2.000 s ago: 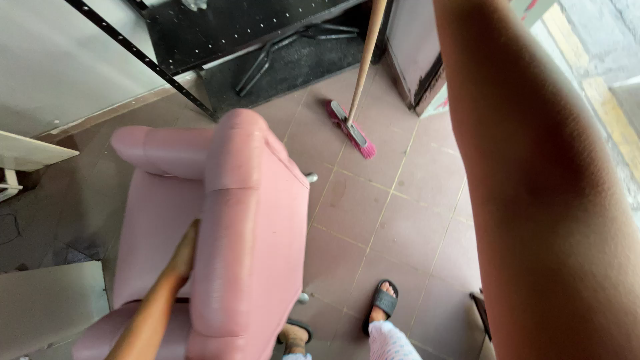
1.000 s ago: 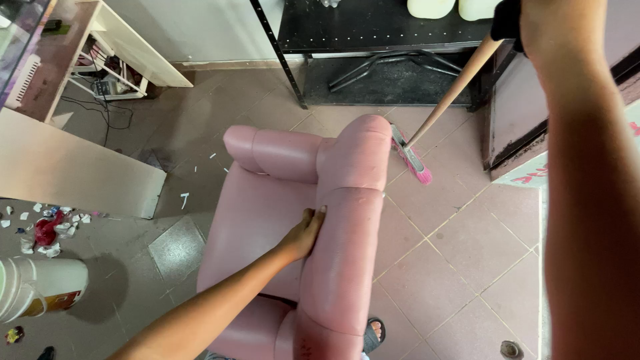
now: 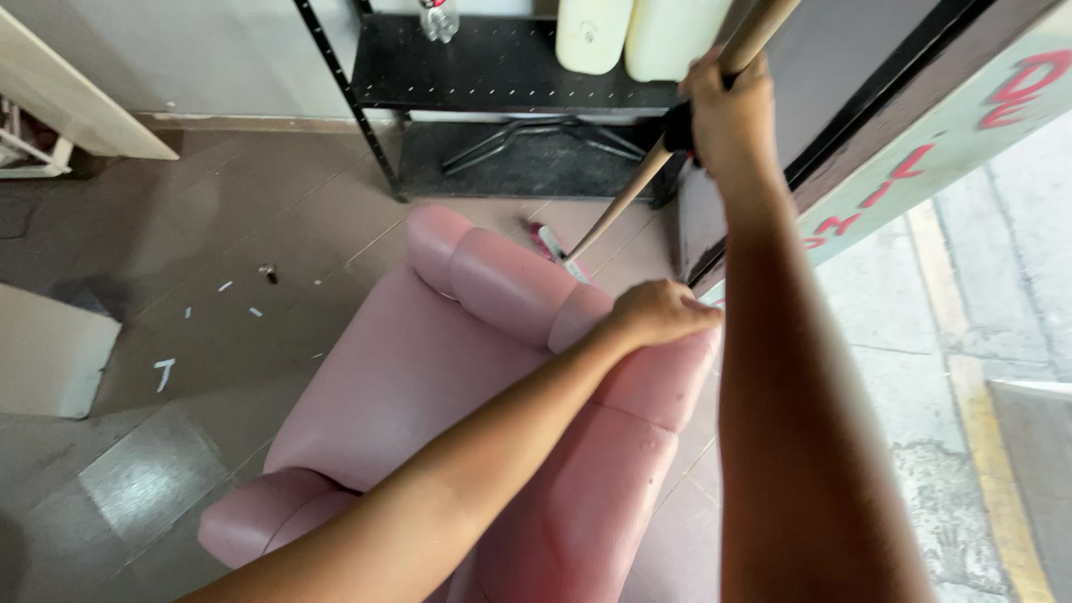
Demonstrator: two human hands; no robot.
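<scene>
A pink padded armchair (image 3: 419,377) fills the middle of the view, its backrest toward the right. My left hand (image 3: 666,314) grips the top corner of that backrest, fingers curled over the edge. Above it, my right hand (image 3: 733,109) is closed around the wooden handle of a broom (image 3: 624,197), where a black sleeve or wrap shows. The broom slants down to a head with pink bristles (image 3: 548,243) on the floor behind the chair, partly hidden by the armrest.
A black metal shelf unit (image 3: 502,79) holds pale plastic jugs (image 3: 595,33) and a clear bottle (image 3: 440,21). A door frame and a painted panel (image 3: 904,180) stand at right, with paving outside. White scraps (image 3: 164,374) lie on the tiles; a pale board (image 3: 50,352) is at left.
My left hand has shifted from the backrest's inner side to its top corner. The chair has turned, with its armrest nearer the broom head. My right hand still holds the broom.
</scene>
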